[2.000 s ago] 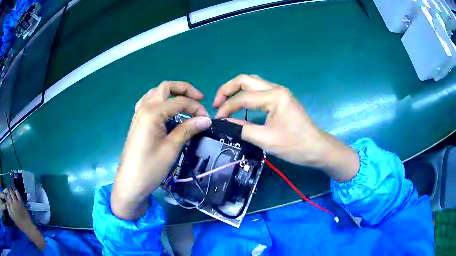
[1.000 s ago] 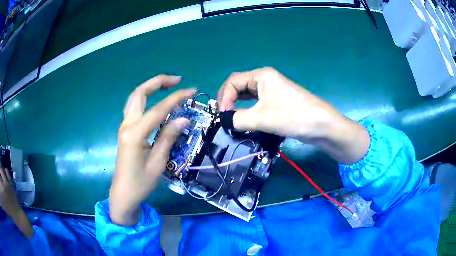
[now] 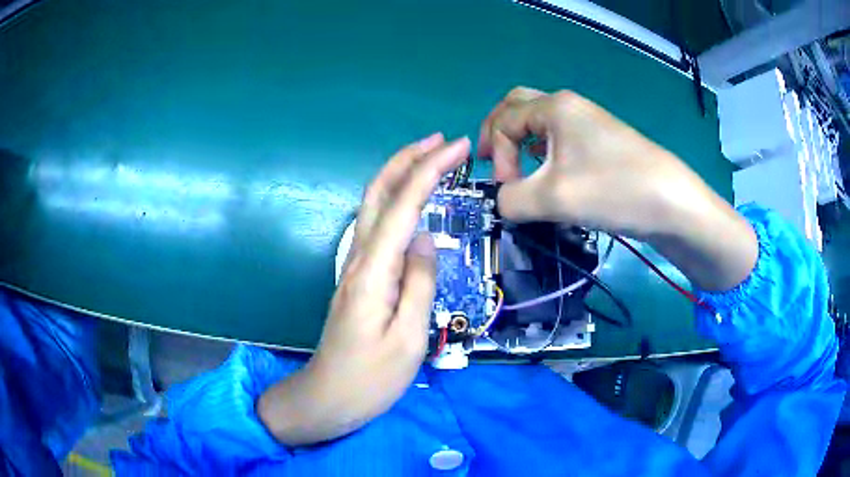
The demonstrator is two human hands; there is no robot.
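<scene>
The half-assembled device unit (image 3: 545, 270) lies in front of me at the bench's near edge, its open side up. Its blue circuit board (image 3: 461, 270) is on the left and black inner parts are on the right. A white-lilac cable (image 3: 545, 298) and a black cable (image 3: 601, 293) cross the black parts. My left hand (image 3: 382, 279) lies along the board's left edge, fingers extended and thumb over the edge. My right hand (image 3: 578, 172) has thumb and fingers bent close together at the board's upper right corner, beside dark material. Whether they pinch it is unclear.
The unit is over a glossy green bench mat (image 3: 233, 112). White housings (image 3: 769, 140) stand at the right. A red wire (image 3: 657, 265) runs from the unit toward my right sleeve. A grey stool (image 3: 694, 405) is below the bench edge. A blue sleeve or smock (image 3: 42, 373) shows at lower left.
The view has swung and the unit now sits squarer, with the board more exposed. My left hand has moved from above the board to its left edge. My right hand stays near the upper corner.
</scene>
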